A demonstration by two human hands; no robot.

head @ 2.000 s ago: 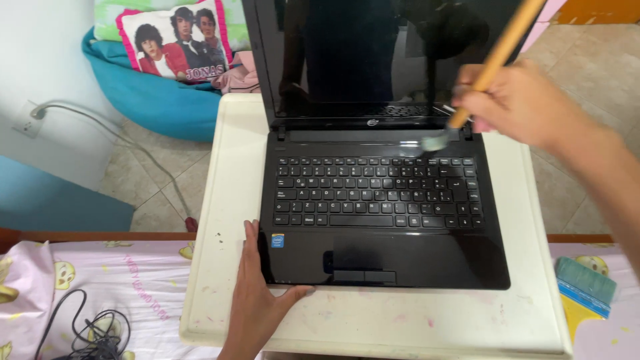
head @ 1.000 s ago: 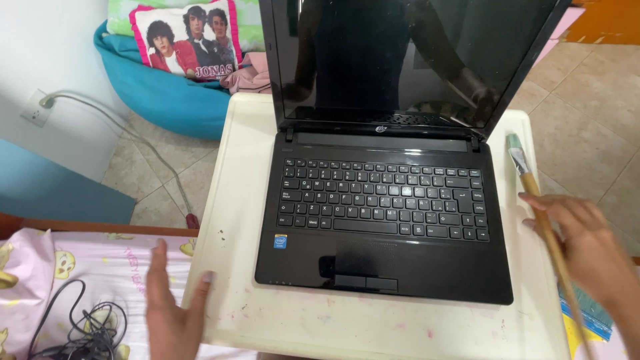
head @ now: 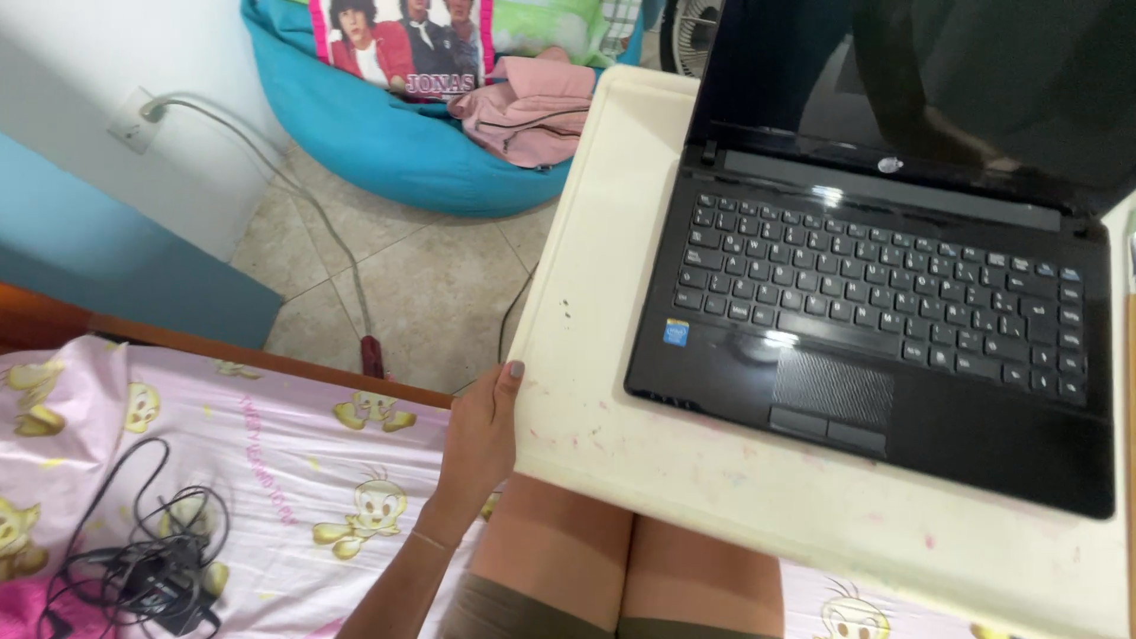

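Note:
A black laptop (head: 963,422) stands with its lid raised on a cream plastic table (head: 568,373), its keyboard (head: 879,293) facing me. My left hand (head: 484,426) grips the left edge of that table near its front corner, with the thumb on top. My right hand is outside the view; only a dim reflection of an arm shows in the laptop screen (head: 923,106). At the far right edge a narrow part of the brush's wooden handle (head: 1132,355) lies along the table.
Tangled black cables with a power adapter (head: 160,590) lie on the patterned bedsheet (head: 293,444) at the lower left. A grey cord (head: 311,200) runs from the wall outlet (head: 135,120) to a red connector (head: 372,356). Behind are a blue beanbag (head: 382,169), a pink bag (head: 532,115) and a fan (head: 692,35).
My right hand first held the brush over the keyboard, then at the table's right side, and is now out of view. My left hand has come onto the table's left edge. The view has swung left.

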